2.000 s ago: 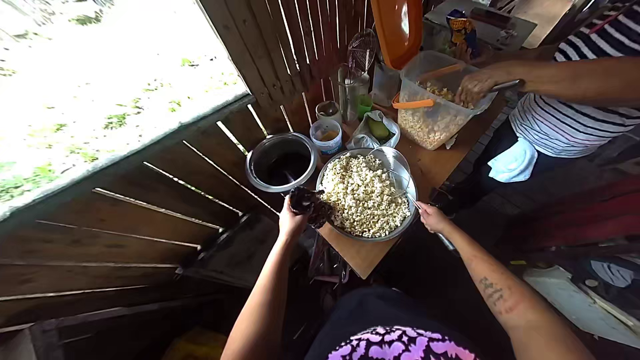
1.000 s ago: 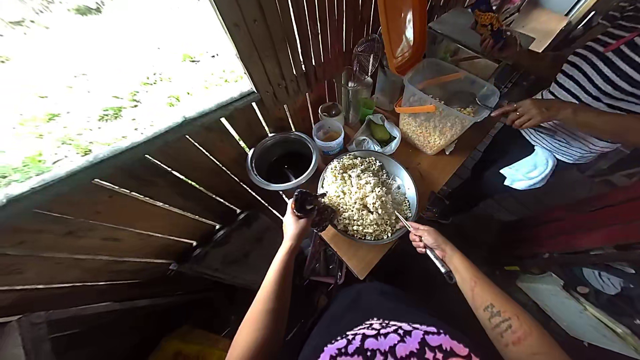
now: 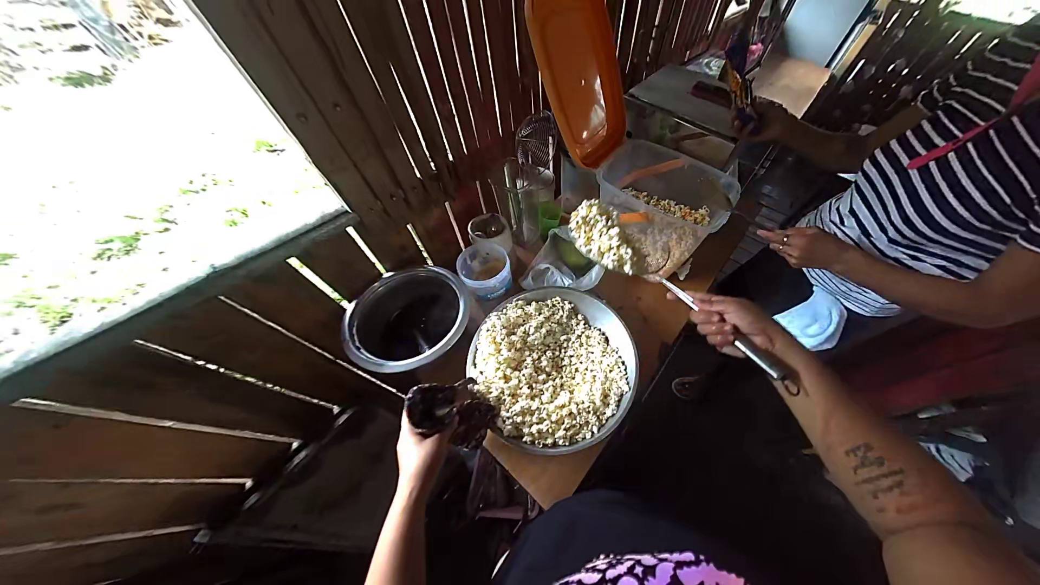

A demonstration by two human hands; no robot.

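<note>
A round metal bowl (image 3: 624,337) full of popcorn (image 3: 552,374) stands at the end of the wooden table. My right hand (image 3: 731,321) grips the metal handle of a large skimmer or ladle (image 3: 676,294). Its head, heaped with popcorn (image 3: 603,237), is raised beyond the bowl's far rim, in front of the clear plastic container (image 3: 691,183). My left hand (image 3: 426,439) holds a dark, crumpled cloth (image 3: 447,413) against the bowl's left edge. Left of the bowl sits a metal pot (image 3: 351,333) with a dark inside.
A plastic tub (image 3: 485,272), a jar (image 3: 490,230), a plastic bag (image 3: 561,268) and a clear pitcher (image 3: 532,195) stand behind the bowl. An orange lid (image 3: 581,81) rises behind the container. At right, a person in a striped top (image 3: 934,195) holds a packet (image 3: 739,89).
My right hand has lifted the skimmer or ladle out of the bowl, popcorn heaped on it. The other person's hand, in the container two seconds ago, is now outside it.
</note>
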